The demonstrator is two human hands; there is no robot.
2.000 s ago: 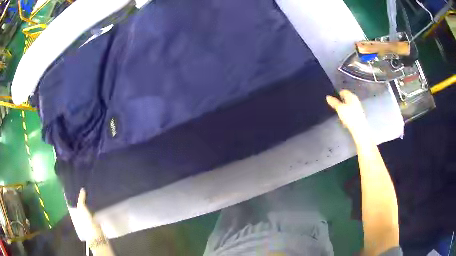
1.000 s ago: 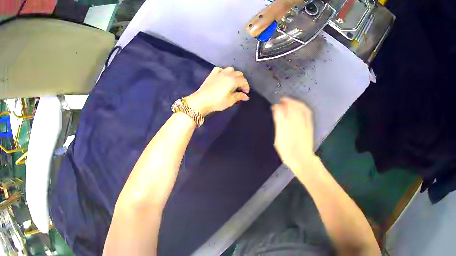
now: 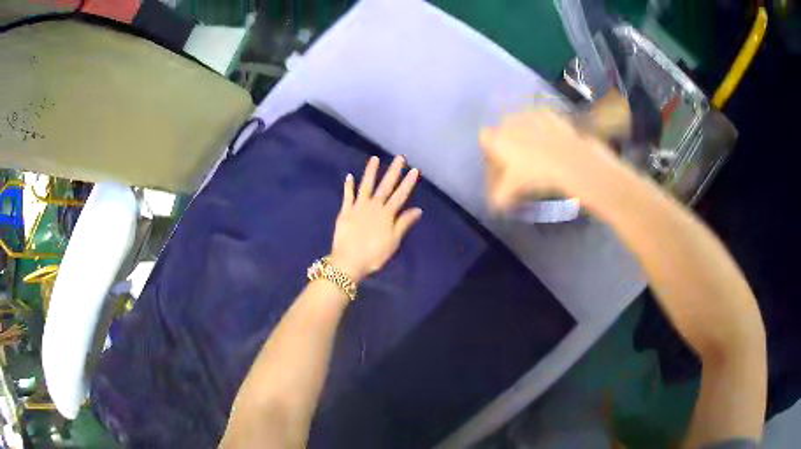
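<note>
The dark navy garment [image 3: 220,289] lies on the pale ironing table [image 3: 413,70], its shinier lining up and a darker matte band [image 3: 457,342] along the near side. My left hand [image 3: 369,228] lies flat on the lining near its far edge, fingers spread, holding nothing, with a gold bracelet at the wrist. My right hand [image 3: 527,162] is blurred and curled over the steam iron, right of the garment. The iron's pale lower edge [image 3: 553,210] shows below the hand and its wooden part [image 3: 610,118] behind the wrist. The fingers' grip is partly hidden by blur.
The metal iron rest [image 3: 694,131] is at the table's right end, with a grey hose [image 3: 584,35] above. A beige board [image 3: 114,105] stands at upper left, a white padded arm [image 3: 88,298] at left. Dark garments [image 3: 773,263] hang at right.
My left hand has gone from pinching at the garment's edge to lying flat on the lining. My right hand has left the edge and moved onto the iron, which has turned.
</note>
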